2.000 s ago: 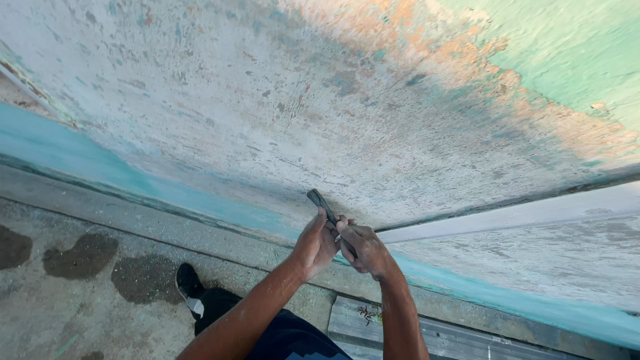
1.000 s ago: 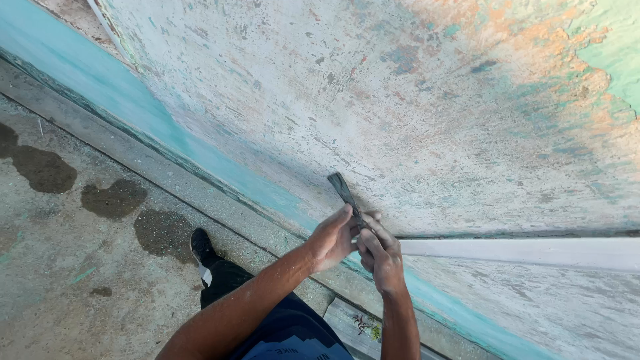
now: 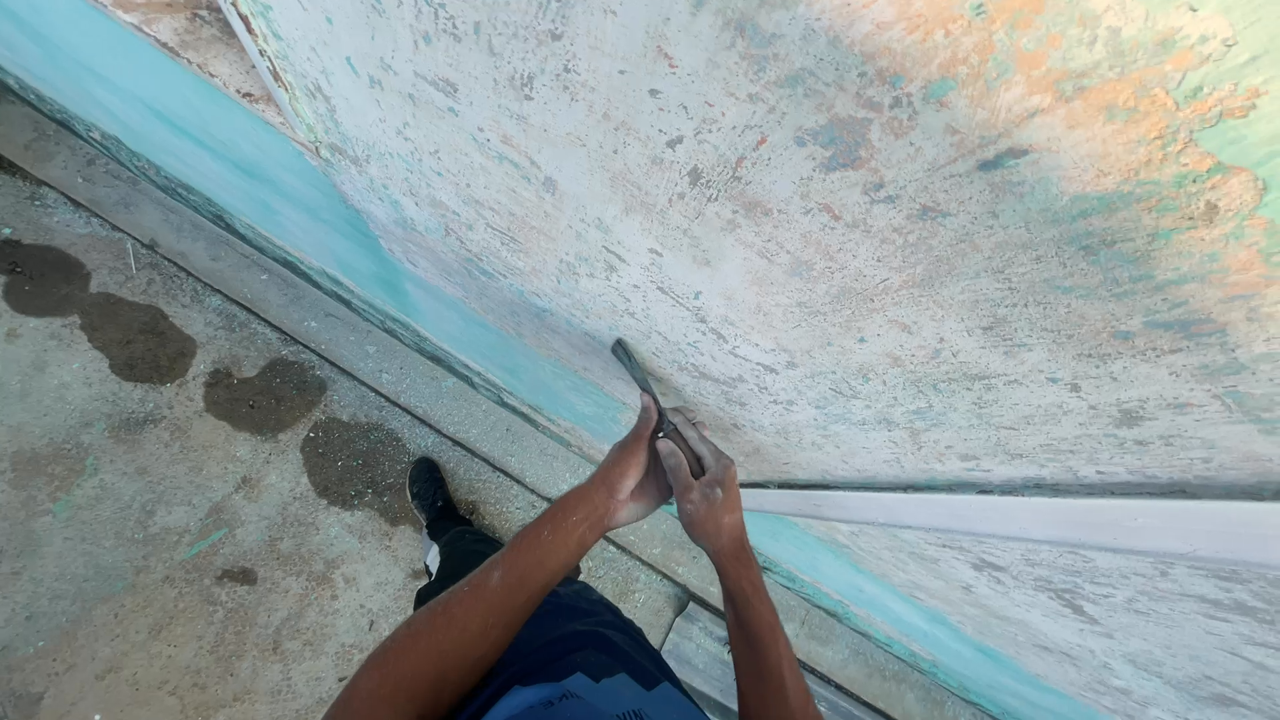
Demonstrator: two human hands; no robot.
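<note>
A scraper with a narrow metal blade and a brown handle [image 3: 684, 452] is held near the foot of a worn, patchily painted wall [image 3: 600, 220]. My right hand [image 3: 708, 490] grips its handle. Against the scraper's neck lies the thumb of my left hand [image 3: 638, 465]; whether its hidden fingers close round the tool does not show. The blade [image 3: 632, 366] points up and left, at or close to the wall; contact cannot be told. Flaked white, orange and green paint covers the wall.
A turquoise band [image 3: 400, 280] runs along the wall's base above a concrete ledge [image 3: 330, 330]. A pale horizontal trim [image 3: 1000, 520] juts out at right. Dark wet patches [image 3: 265, 396] mark the concrete floor, near my shoe [image 3: 430, 490]. A grey board [image 3: 715, 650] lies beside my legs.
The view has shifted and turned. Both hands have stayed together at the scraper by the wall, and the scraper's flat blade now appears more edge-on.
</note>
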